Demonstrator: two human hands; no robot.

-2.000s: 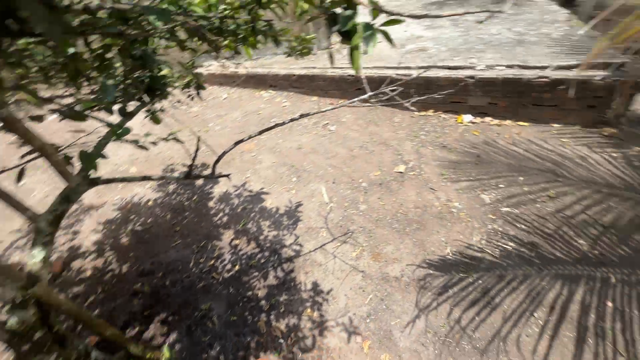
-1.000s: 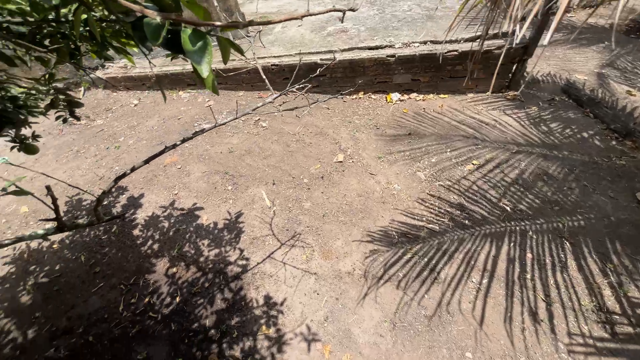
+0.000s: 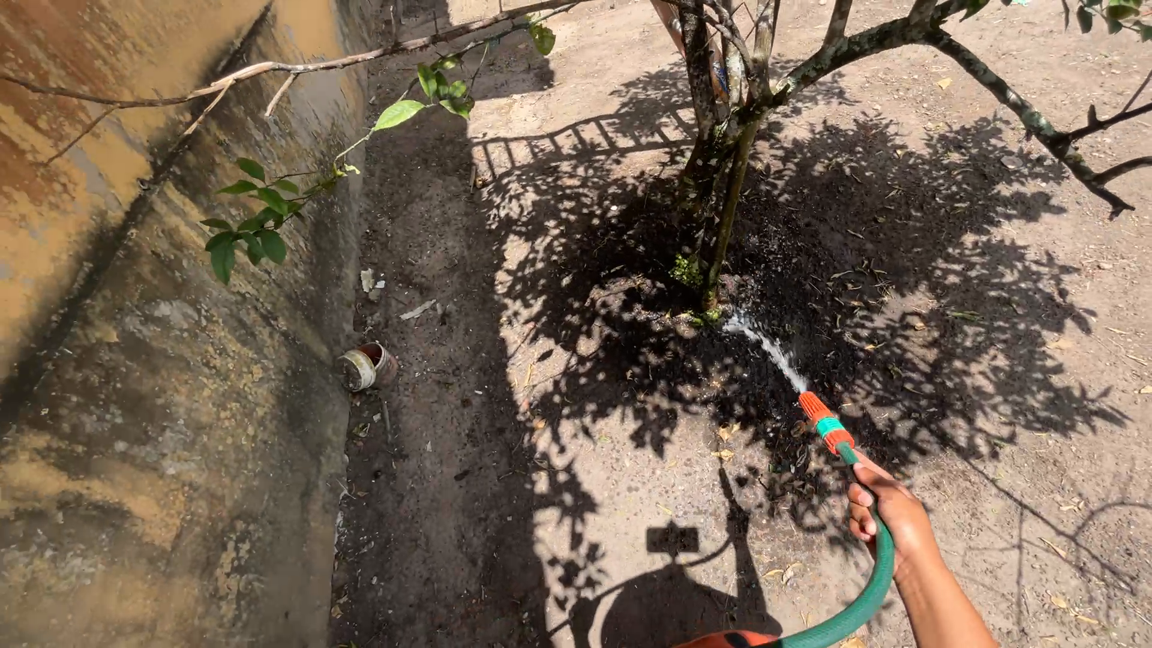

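My right hand (image 3: pixel 886 517), low and right of centre, is closed around a green garden hose (image 3: pixel 868 598) just behind its orange and teal spray nozzle (image 3: pixel 825 423). Water (image 3: pixel 772 349) streams from the nozzle toward the base of a small tree (image 3: pixel 720 207), where the soil (image 3: pixel 756 396) looks dark and wet. Green sprouts (image 3: pixel 687 270) grow low on the trunk. An orange item shows at the bottom edge beside the hose. My left hand is not in view.
A weathered, stained yellow wall (image 3: pixel 207 387) runs down the left side. Near its foot a small whitish cup-like container (image 3: pixel 364 366) lies on its side. A thin leafy branch (image 3: pixel 360 56) crosses the top left, and a thicker bare branch (image 3: pixel 1017 94) spreads at upper right.
The view has swung widely, from bare ground and palm-frond shadows to the wall and tree trunk. My right hand, the hose and the running water now show; the earlier frames show none of them.
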